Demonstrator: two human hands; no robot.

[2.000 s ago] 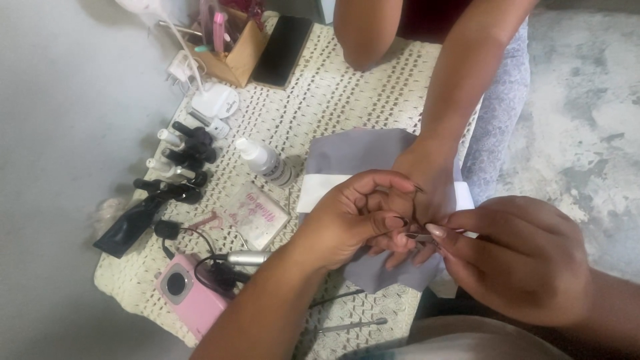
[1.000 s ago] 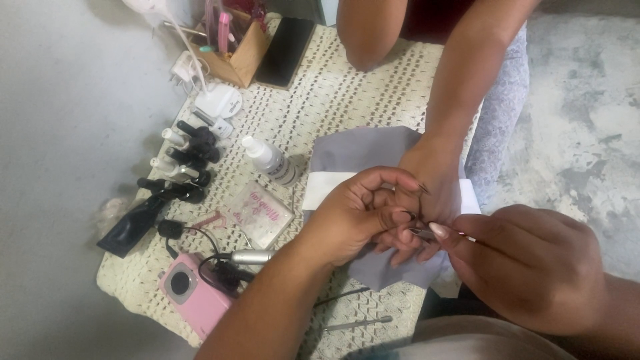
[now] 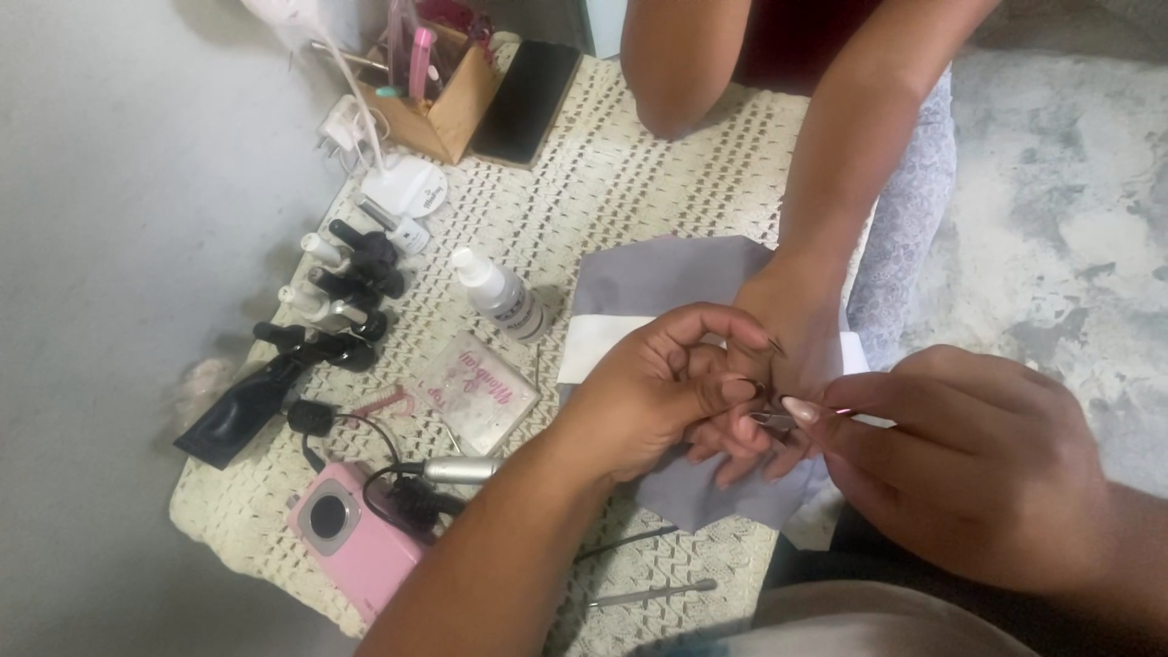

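Note:
My left hand point(image 3: 657, 392) is closed around the fingers of another person's hand point(image 3: 789, 310), which rests over a grey cloth point(image 3: 675, 274) with a white band. Between the thumb and fingers of my right hand point(image 3: 958, 447) is a thin metal nail tool point(image 3: 776, 420), its tip at one of the person's fingertips. My fingers partly hide the tool, so its exact kind cannot be told. Below the cloth, a slim metal manicure tool point(image 3: 652, 593) lies on the crocheted tablecloth point(image 3: 639, 192).
To the left stand a white-capped bottle point(image 3: 502, 297), several nail polish bottles point(image 3: 356, 265) and a pink nail drill unit point(image 3: 356, 538) with its metal handpiece point(image 3: 461, 470). Farther back are a phone point(image 3: 527, 102), a wooden organizer point(image 3: 438, 109) and a white lamp base point(image 3: 406, 185). The person's other elbow point(image 3: 675, 100) rests nearby.
My right hand and the tool have shifted slightly at the person's fingertips. My left hand keeps its hold on the person's fingers.

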